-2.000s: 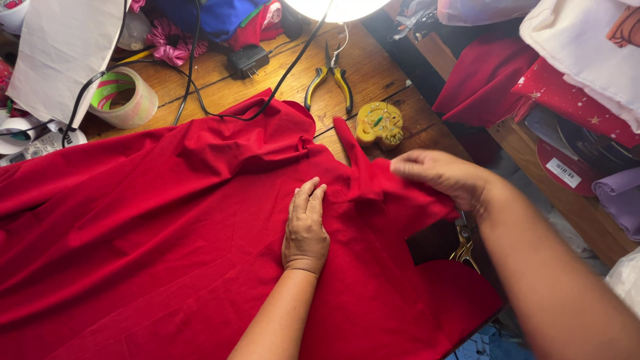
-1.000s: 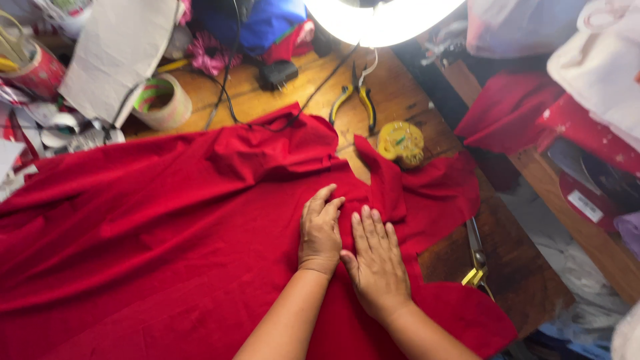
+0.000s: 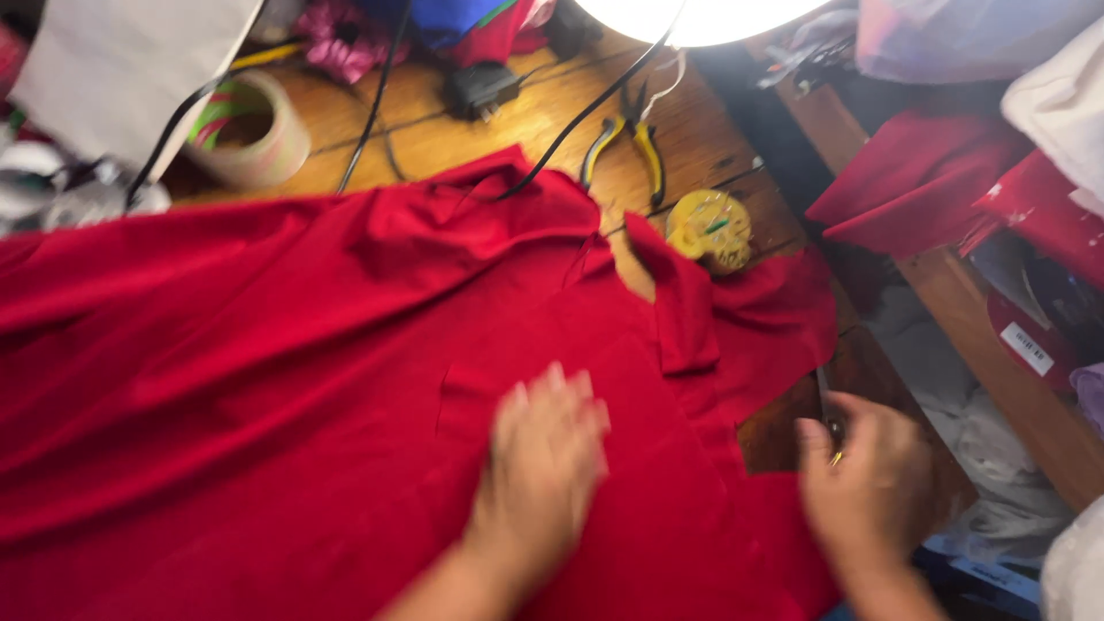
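A large piece of red fabric [image 3: 362, 371] covers most of the wooden table, with creases at its upper part and a folded strip at the right. My left hand [image 3: 548, 457] is blurred, palm down over the fabric's middle, holding nothing visible. My right hand [image 3: 867, 474] is at the fabric's right edge, over the scissors [image 3: 836, 435], which it largely hides; whether the fingers grip the handles cannot be told. A yellow pincushion with pins [image 3: 711, 228] sits above the folded strip. Yellow-and-black pliers [image 3: 628, 147] lie beside it.
A bright ring lamp [image 3: 703, 17] stands at the top, with black cables hanging down onto the fabric. A tape roll [image 3: 247, 129], a black plug adapter [image 3: 483, 88] and a pink scrunchie [image 3: 345, 39] are at the back left. A wooden beam [image 3: 1000, 354] and piled cloth lie at right.
My right hand has moved off the fabric's middle, right to the scissors. My left hand has stayed on the fabric. The red piece lifted by my right hand two seconds ago now lies flat.
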